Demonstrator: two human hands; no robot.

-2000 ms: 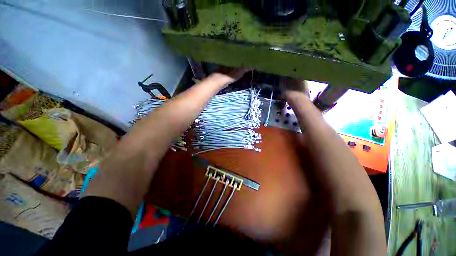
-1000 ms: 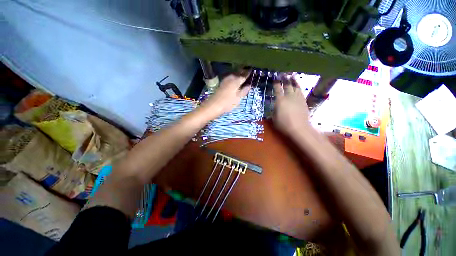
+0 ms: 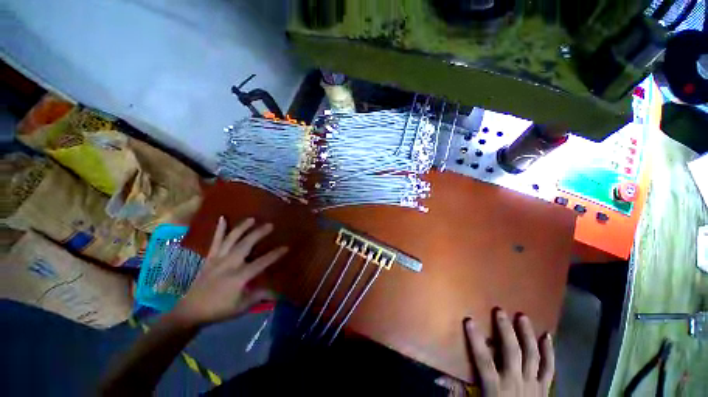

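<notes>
The joined workpiece, a yellowish comb-like strip point(image 3: 365, 249), lies on the grey loading bar point(image 3: 407, 264) at the middle of the reddish-brown board. Several thin rods point(image 3: 339, 288) run from it over the board's front edge. My left hand point(image 3: 233, 271) is empty with fingers spread at the board's left front edge. My right hand point(image 3: 512, 360) is empty with fingers apart on the front right of the board, cut off by the bottom edge. Both hands are away from the workpiece.
Two stacks of rods point(image 3: 373, 155) lie at the board's rear left, a black and orange clamp point(image 3: 260, 101) behind. The green press point(image 3: 466, 77) overhangs the perforated plate point(image 3: 481, 147). The blue basket point(image 3: 144, 291) holds rods at left. The orange control box point(image 3: 613, 225) and pliers point(image 3: 652, 368) are at right.
Both hands have come out from under the press and back to the board's front, left and right. Several rods now hang under the press's front edge. The workpiece still lies on its bar.
</notes>
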